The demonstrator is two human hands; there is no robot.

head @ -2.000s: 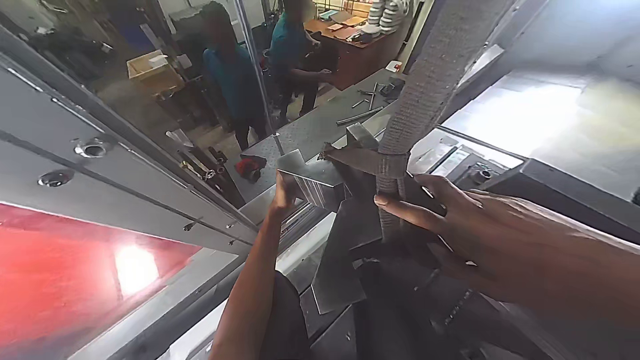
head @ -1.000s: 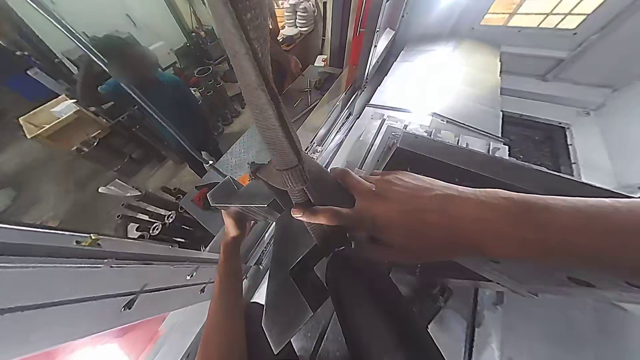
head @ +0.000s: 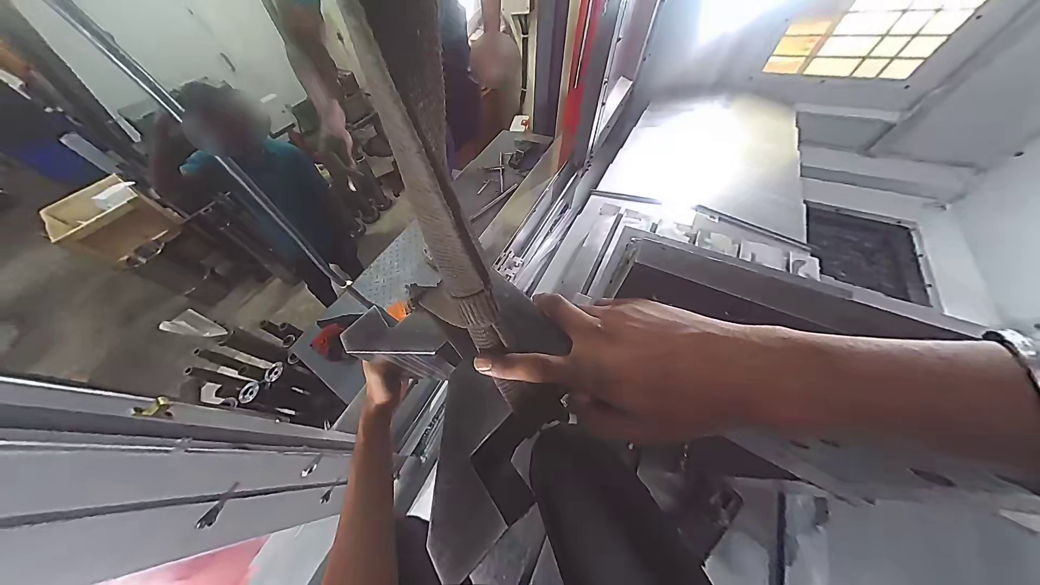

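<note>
A grey metal block with a stepped edge (head: 402,337) is at centre left, and my left hand (head: 384,383) grips it from below. A strap of grey woven webbing, seemingly a lifting sling (head: 447,236), runs down from the top of the view to the metalwork. My right hand (head: 585,366) is closed around the lower part of the sling, its thumb lying across the webbing. Below the hands is a dark angular metal piece with a notch (head: 471,471). How the sling joins the metal is hidden.
A co-worker in a teal shirt (head: 276,195) stands beyond a steel rod. A wooden crate (head: 114,215) and several dark tubes (head: 244,357) stand at left. Hand tools lie on a metal bench (head: 496,166). Machine parts (head: 715,236) are at right; a red object (head: 327,343) lies near the block.
The view has turned strongly to the right. Both hands keep their hold on the block and the sling. Another person's arm now shows at the top.
</note>
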